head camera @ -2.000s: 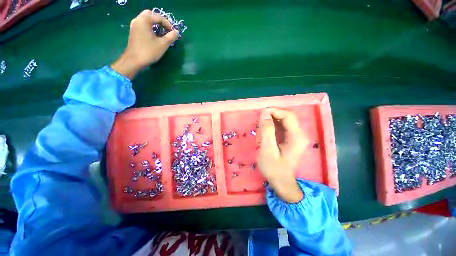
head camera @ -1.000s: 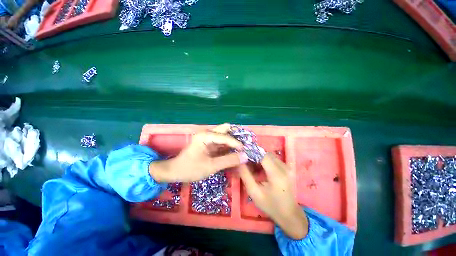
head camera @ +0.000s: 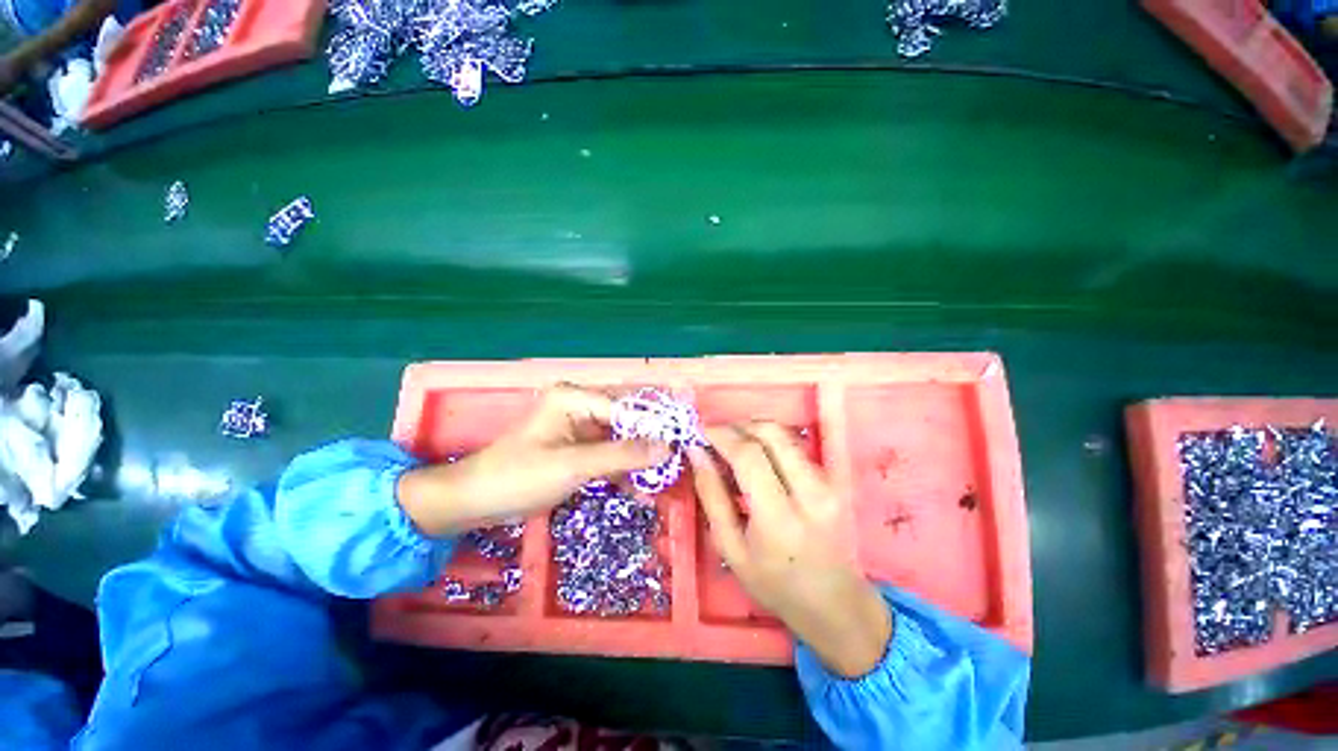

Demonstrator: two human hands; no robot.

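Observation:
A silver openwork metal piece, or a small cluster of them [head camera: 655,434], is held above the salmon-red compartment tray [head camera: 925,506]. My left hand [head camera: 536,462] grips it from the left between thumb and fingers. My right hand [head camera: 785,521] has its fingertips at the right edge of the piece; whether it pinches a small fitting is too small to tell. Tiny shiny fittings [head camera: 609,555] fill the second well from the left. Some more lie in the leftmost well, partly hidden by my left forearm. The rightmost well holds only dark specks.
A tray full of silver parts [head camera: 1262,536] stands to the right. Silver heaps [head camera: 433,41] lie across the green surface, with another [head camera: 947,18] further right. Single metal pieces [head camera: 291,220] lie at left. White crumpled material [head camera: 52,440] is at the left edge. Red trays [head camera: 206,59] stand at far left and far right.
My left hand has come back from a silver piece at the upper left to above the tray. My right hand has left the third well and met it. The held piece has moved slightly left.

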